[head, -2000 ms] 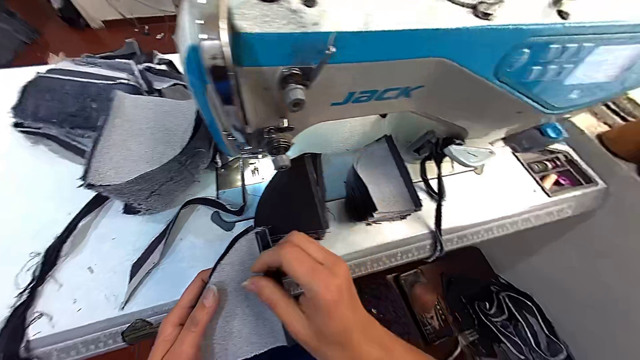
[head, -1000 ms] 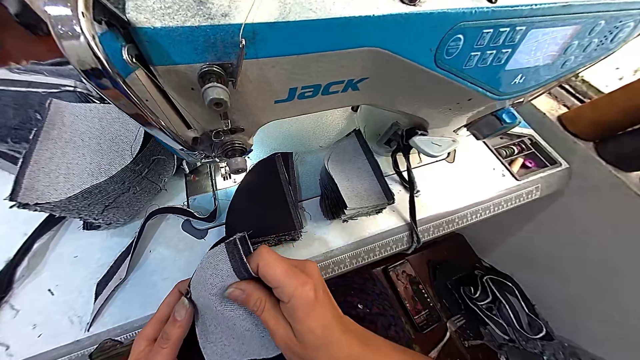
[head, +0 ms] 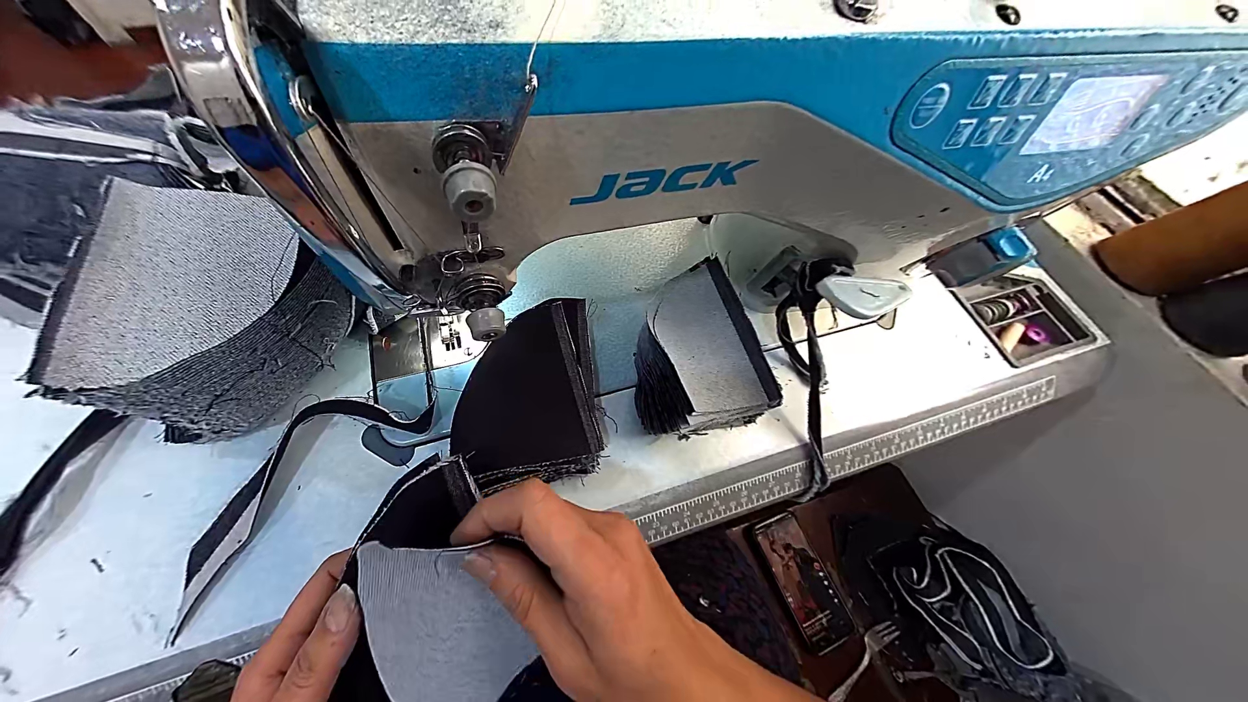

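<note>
Two layers of a curved denim piece [head: 439,614] are between my hands at the table's front edge. My left hand [head: 307,634] pinches its left edge. The thumb and forefinger of my right hand [head: 575,575] grip its top edge beside a narrow folded strip. Just beyond lies a stack of dark curved denim pieces [head: 526,390]. A smaller stack with a light grey top [head: 707,351] stands to its right. The Jack sewing machine [head: 663,185] spans the top, its needle plate [head: 429,346] behind the dark stack. The lower part of the held denim is out of frame.
A thick stack of grey denim pieces [head: 175,292] and a loose denim strip [head: 244,497] lie at left. Black strips [head: 814,390] hang from the machine's lever. A bobbin tray [head: 1024,327] is set in the table's right end. Below the edge are a phone [head: 801,582] and bundled dark fabric [head: 965,595].
The held denim's upper layer has been folded down or parted at the top, showing a dark inner side. Both hands remain on it. The view has shifted.
</note>
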